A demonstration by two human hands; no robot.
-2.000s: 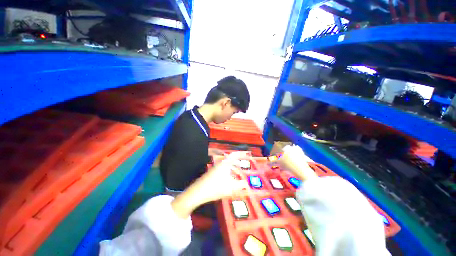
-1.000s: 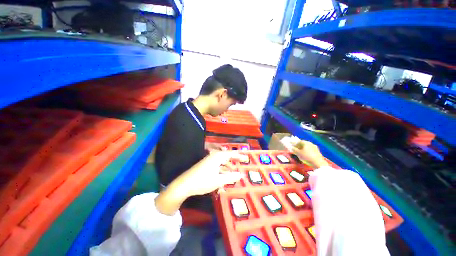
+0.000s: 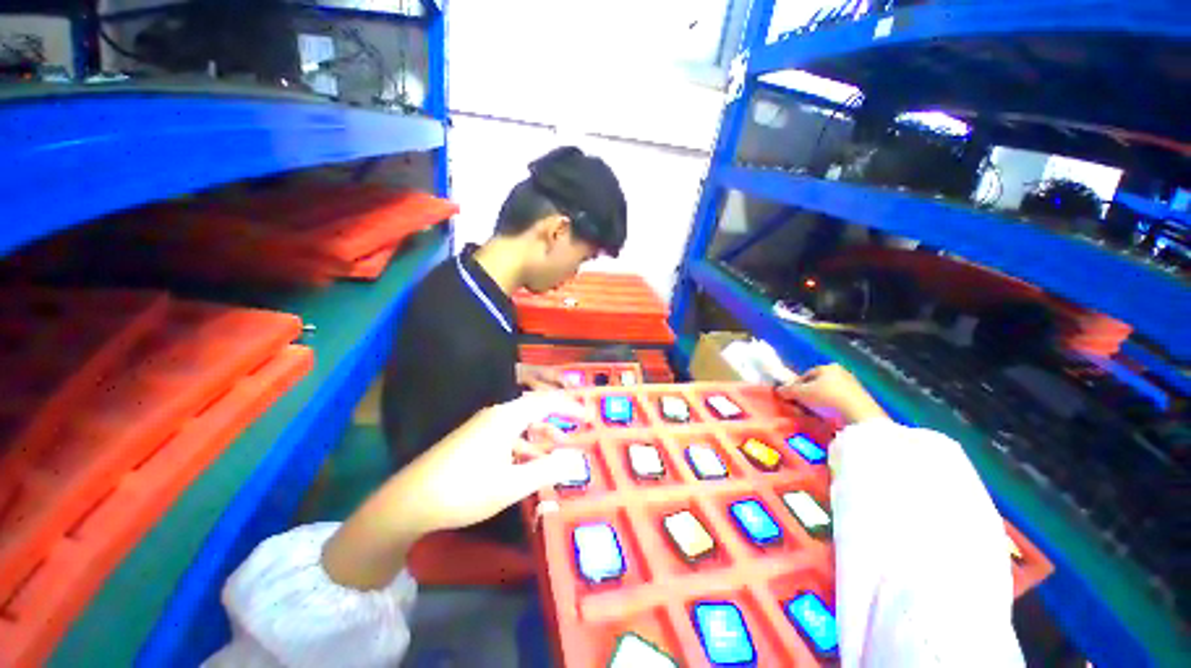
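An orange-red compartment tray (image 3: 673, 495) lies in front of me, with watch bodies in its pockets. Their faces glow white, blue (image 3: 755, 521) or yellow (image 3: 760, 453). My left hand (image 3: 468, 472) is at the tray's left edge, its fingers apart over the far left pockets, beside a blue-lit and a white-lit watch (image 3: 571, 467). I see nothing held in it. My right hand (image 3: 833, 392) is at the tray's far right corner, fingers bent down. Whether it grips the rim or a watch cannot be told. My right sleeve covers part of the tray's right side.
A seated person in a black shirt (image 3: 451, 346) is beyond my left hand. Orange trays are stacked behind them (image 3: 594, 307) and on the left rack's green shelf (image 3: 157, 431). Blue racks (image 3: 914, 209) stand on both sides. An open box with white material (image 3: 747, 356) is behind the tray.
The view has shifted, and tray and person appear further left. Several screens show different colours. My right hand has come down from above the far right corner. My left hand stays at the left edge.
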